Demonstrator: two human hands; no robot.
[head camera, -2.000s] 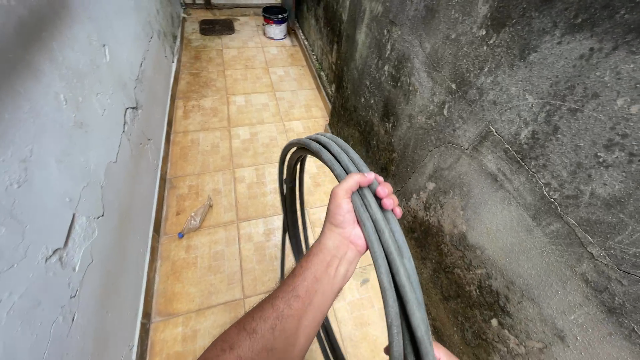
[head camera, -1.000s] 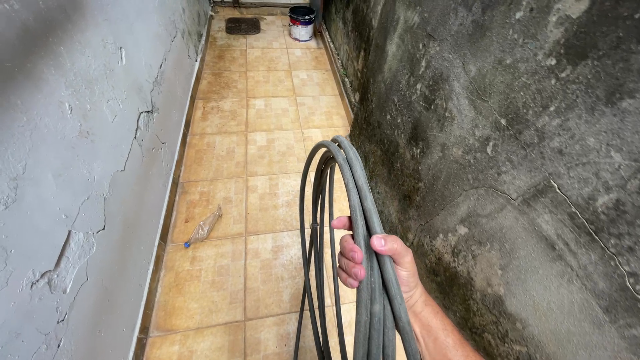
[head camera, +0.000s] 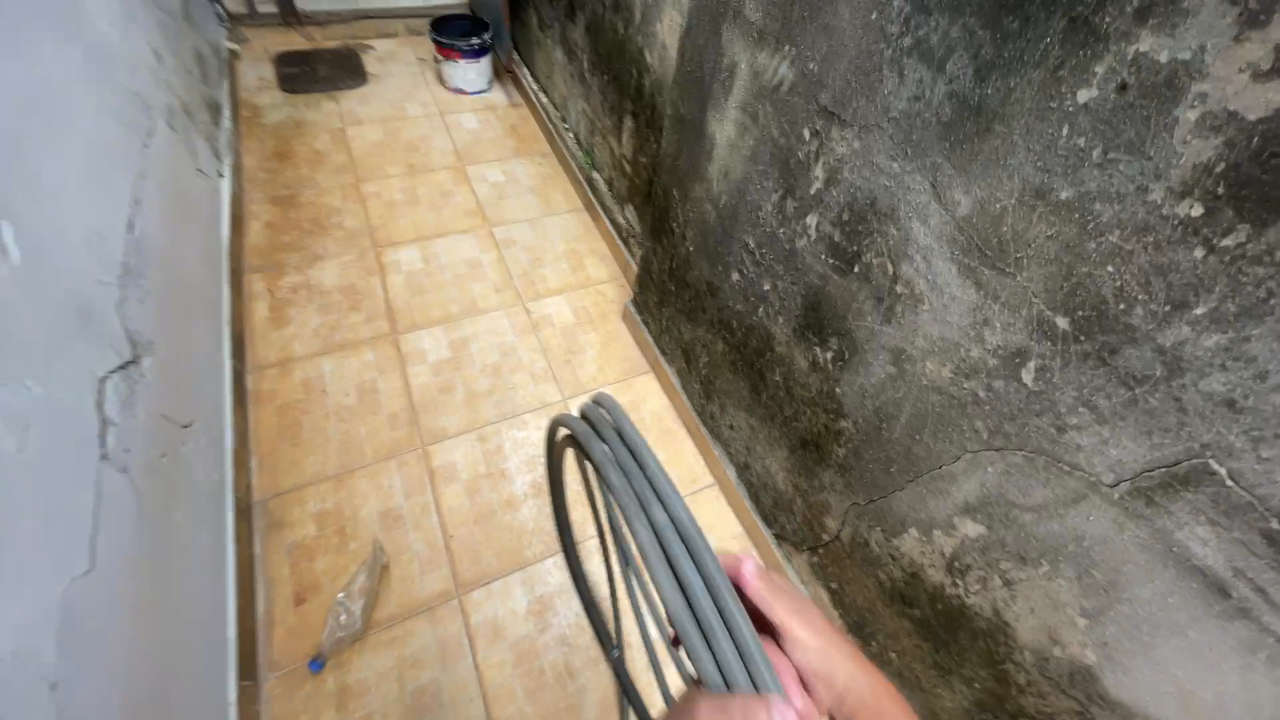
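A coil of grey hose or thick cable (head camera: 665, 530) rises from the bottom edge, its several loops bunched side by side and rounded at the top. Against the right side of the coil is my right hand (head camera: 800, 640), its fingers passing behind the loops. My left hand (head camera: 730, 705) shows only in part at the bottom edge, lying across the front of the loops. The lower part of the coil is out of view.
A crumpled clear plastic bottle (head camera: 352, 605) with a blue cap lies on the tiled floor (head camera: 340, 400). Farther off are a dark mat (head camera: 320, 70) and a paint bucket (head camera: 463, 60). A cracked pale wall (head camera: 110, 300) and a stained rough wall (head camera: 900, 300) flank the passage.
The coil's top sits lower in view. My right hand has shifted down along it. My left hand, out of sight one second ago, now shows at the bottom edge.
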